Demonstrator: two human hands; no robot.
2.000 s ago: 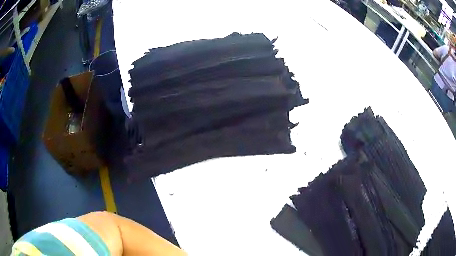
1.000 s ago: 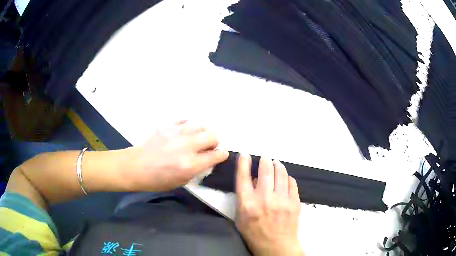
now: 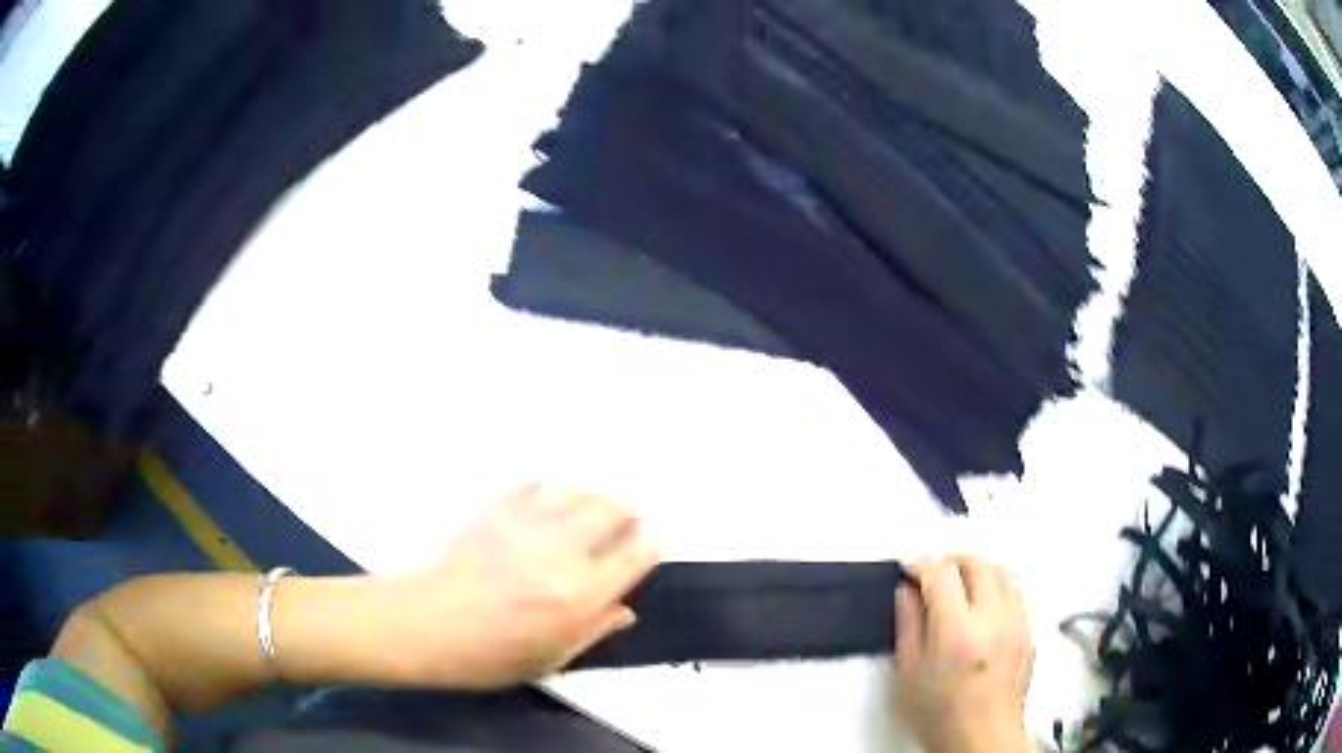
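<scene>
A black fabric strip (image 3: pixel 773 611) lies nearly level across the white table's near edge. Its visible part is a flat band with a faint ridge along it. My left hand (image 3: pixel 515 596), with a thin bracelet at the wrist, grips the strip's left end between thumb and fingers and hides it. My right hand (image 3: pixel 964 640) has its fingers bent over the right end, at the upper corner. What lies under my right fingers is hidden.
Stacked black strips (image 3: pixel 824 221) with jagged ends lie beyond my hands. A broad dark stack (image 3: pixel 221 162) lies at upper left, more black layers (image 3: pixel 1222 280) at far right. Tangled narrow black tapes (image 3: pixel 1222 633) are at right. The table edge (image 3: pixel 265 478) borders the blue floor.
The view has shifted, so the stacks show lower and further left. My right hand has moved from the strip's middle to its right end. The strip now lies more level and my left hand stays at its left end.
</scene>
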